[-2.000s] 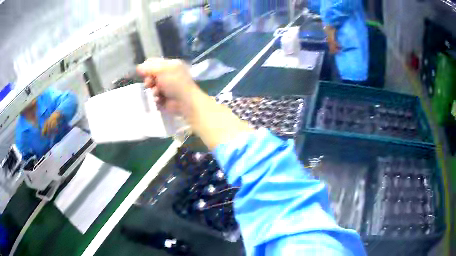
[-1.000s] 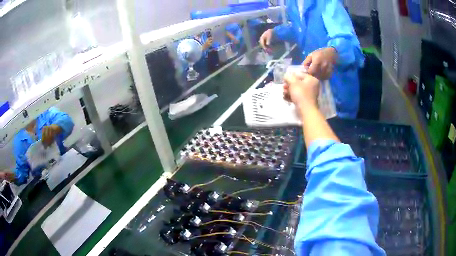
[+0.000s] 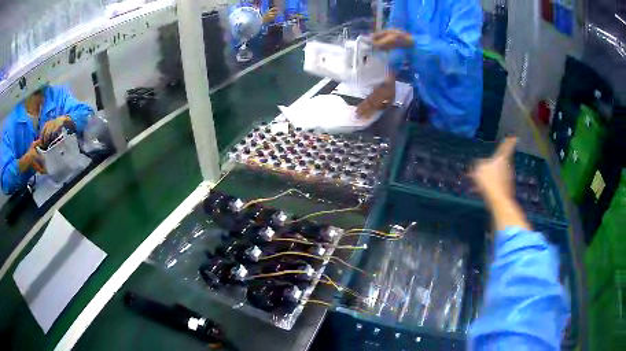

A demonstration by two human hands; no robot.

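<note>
My right hand (image 3: 495, 177) is raised over the teal crates at the right, slightly blurred. It looks empty, with one digit sticking out. My left hand is not in view. A clear blister tray (image 3: 292, 317) on the bench holds several round black housings (image 3: 271, 295) with silver parts and yellow-brown lead wires trailing right, some over the crate edge. A black electric screwdriver (image 3: 165, 314) with a white label lies at the lower left. A tray of small silver-black parts (image 3: 312, 156) lies behind the housings.
A teal crate (image 3: 412, 338) with clear trays stands right of the bench, another crate (image 3: 559, 209) behind it. A person in blue (image 3: 439, 75) holds a white plastic housing (image 3: 346, 60). Another person works at the left. A white sheet (image 3: 56, 271) lies on the conveyor near a pale post (image 3: 195, 96).
My right hand has let go of the white housing and moved right and down, over the crates. The other person now holds a white housing. The view has shifted, showing the screwdriver more fully.
</note>
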